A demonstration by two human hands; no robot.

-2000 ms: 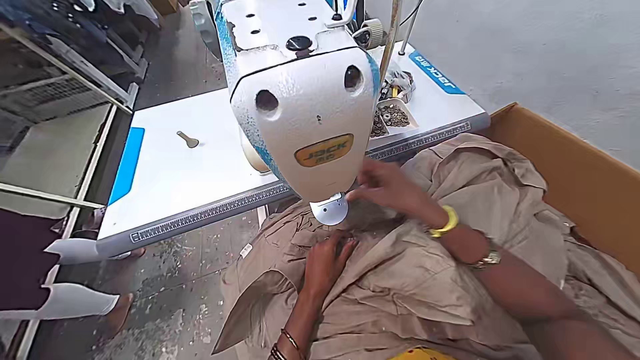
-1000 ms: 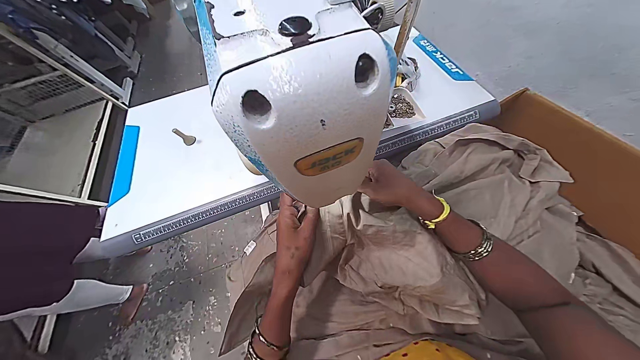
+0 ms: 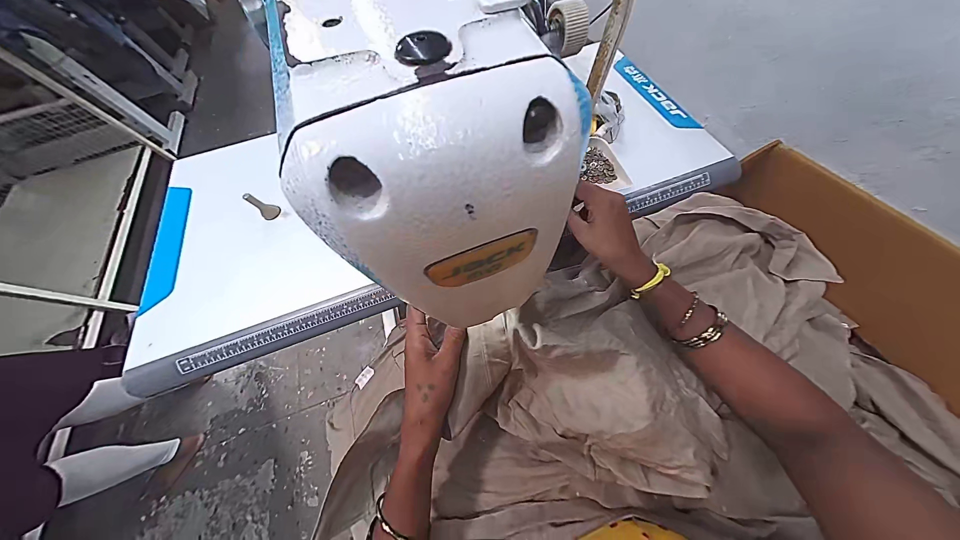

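The white head of a Jack industrial sewing machine (image 3: 442, 165) fills the upper middle and hides its needle area. My left hand (image 3: 431, 367) is at the lower edge of the head, on the beige fabric (image 3: 592, 375); its fingertips are partly hidden, so its grip cannot be told. On the right side of the head is my right hand (image 3: 606, 229), thumb and forefinger close together near the buttons; whether something small is between them cannot be seen. The fabric lies bunched under both arms.
A tray of metal buttons (image 3: 600, 165) stands behind my right hand on the white machine table (image 3: 225, 277), which has a ruler edge. A small spoon-like piece (image 3: 262, 206) lies at left. A cardboard box (image 3: 862, 262) borders the right. A person's legs (image 3: 112, 457) show lower left.
My left hand has moved up to the machine head from lower on the fabric. My right hand has moved from the front of the head to its right side, nearer the button tray. The view has moved closer.
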